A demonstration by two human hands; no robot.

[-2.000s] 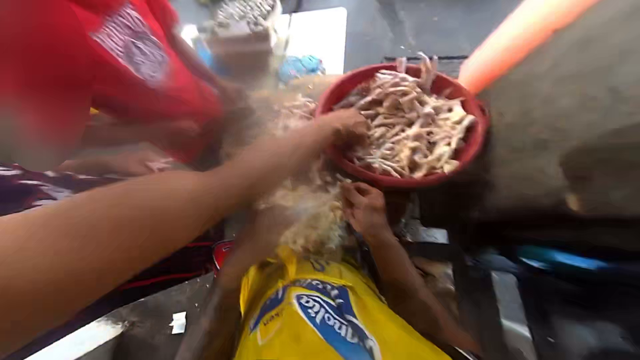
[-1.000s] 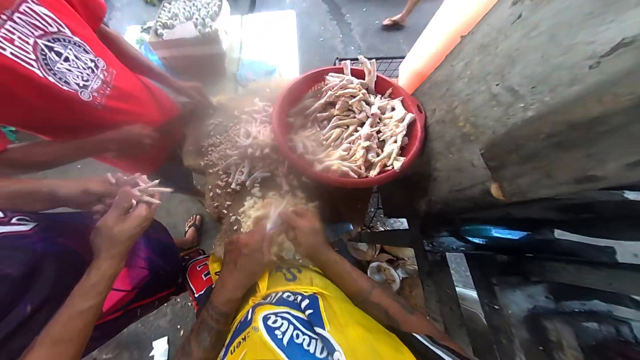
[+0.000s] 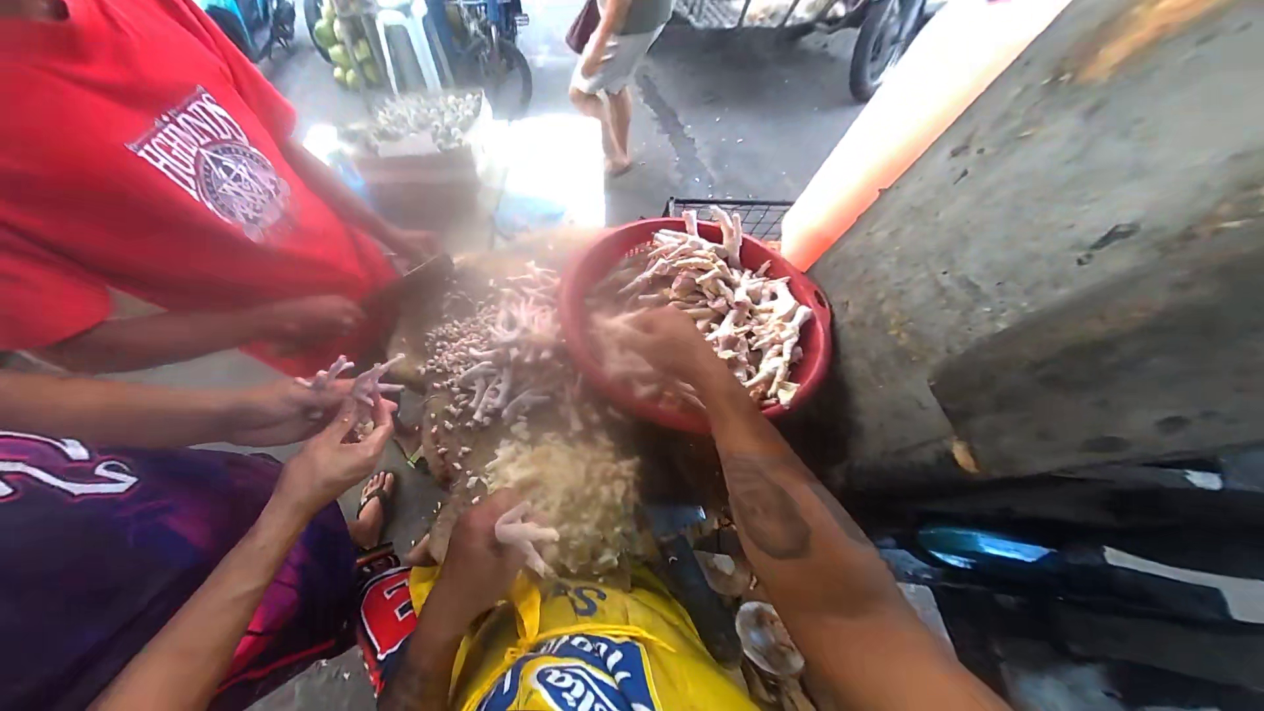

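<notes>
My left hand [image 3: 486,545], low in the view, holds a pale chicken foot [image 3: 525,533] beside a heap of yellowish peeled skin scraps [image 3: 573,494]. My right hand [image 3: 660,346] reaches into a red plastic basin [image 3: 822,348] full of chicken feet [image 3: 736,296]; blur hides its fingers, so its grip cannot be told. More chicken feet [image 3: 504,365] and small cut pieces [image 3: 456,346] lie on the work surface left of the basin. A yellow apron [image 3: 592,647] covers my front.
A person in a red shirt [image 3: 188,188] holds a wide blade [image 3: 410,286] at the left. Another person's hands [image 3: 341,434] hold chicken feet nearby. A concrete wall [image 3: 1037,247] bounds the right side. A filled box [image 3: 420,163] stands behind the work surface; a metal spoon-like thing [image 3: 768,637] lies low.
My right hand has moved from beside my left hand, over the scraps, up into the basin. My left hand stays near the scraps, a chicken foot now plain in it.
</notes>
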